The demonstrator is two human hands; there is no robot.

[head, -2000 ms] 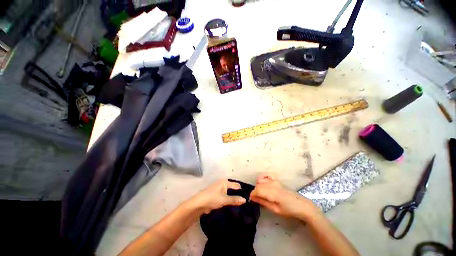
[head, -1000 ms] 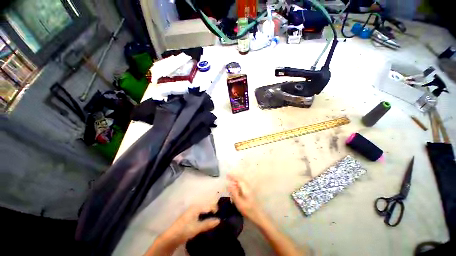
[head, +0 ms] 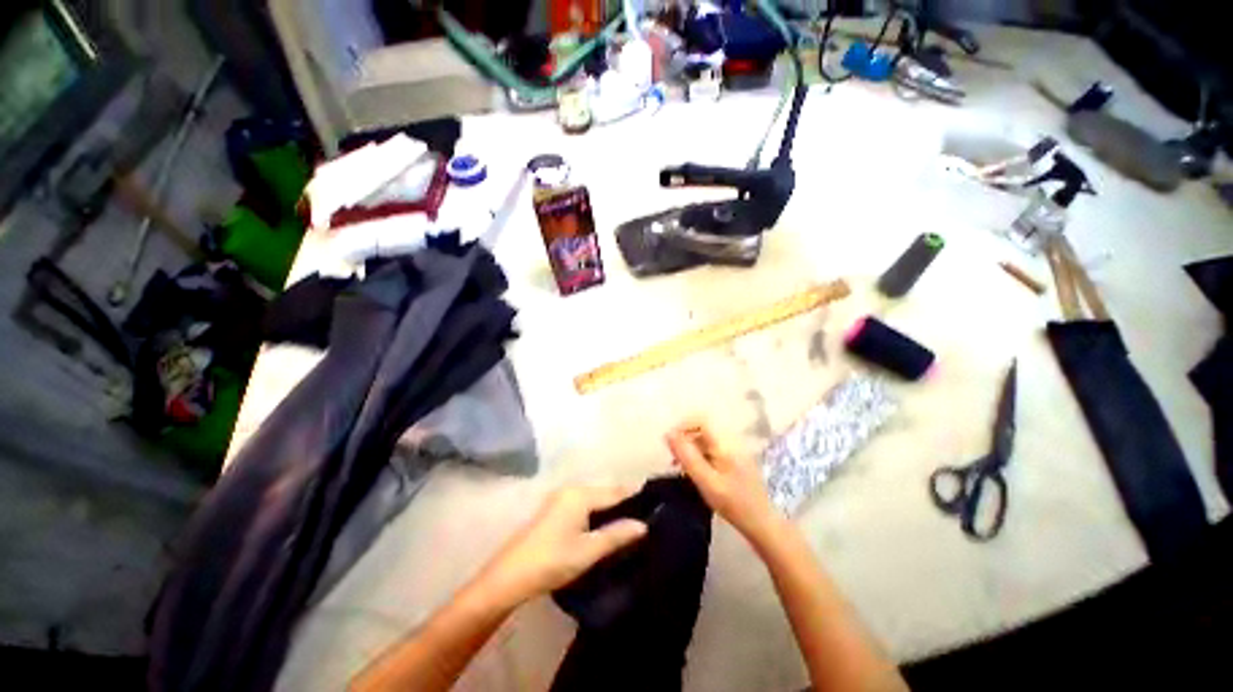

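Note:
A dark cloth tube (head: 646, 581) hangs bunched at the near edge of the table, its upper end folded. My left hand (head: 568, 544) holds the cloth's edge between thumb and fingers. My right hand (head: 710, 466) is just above the cloth's top right corner, fingertips pinched together. A needle or thread at the fingertips is too small to make out, so I cannot tell what the right hand holds.
Garment pile (head: 365, 392) at left. Smartphone (head: 568, 237), iron (head: 717, 230) and yellow ruler (head: 717, 334) lie beyond my hands. Speckled slab (head: 828, 439), black cone (head: 890, 349), grey-green cone (head: 910, 265), shears (head: 984, 473) and dark cloth strip (head: 1129, 433) are at right.
The camera view has shifted. My right hand has moved from beside the cloth to its top right corner. The cloth is stretched longer, and my left hand still holds it.

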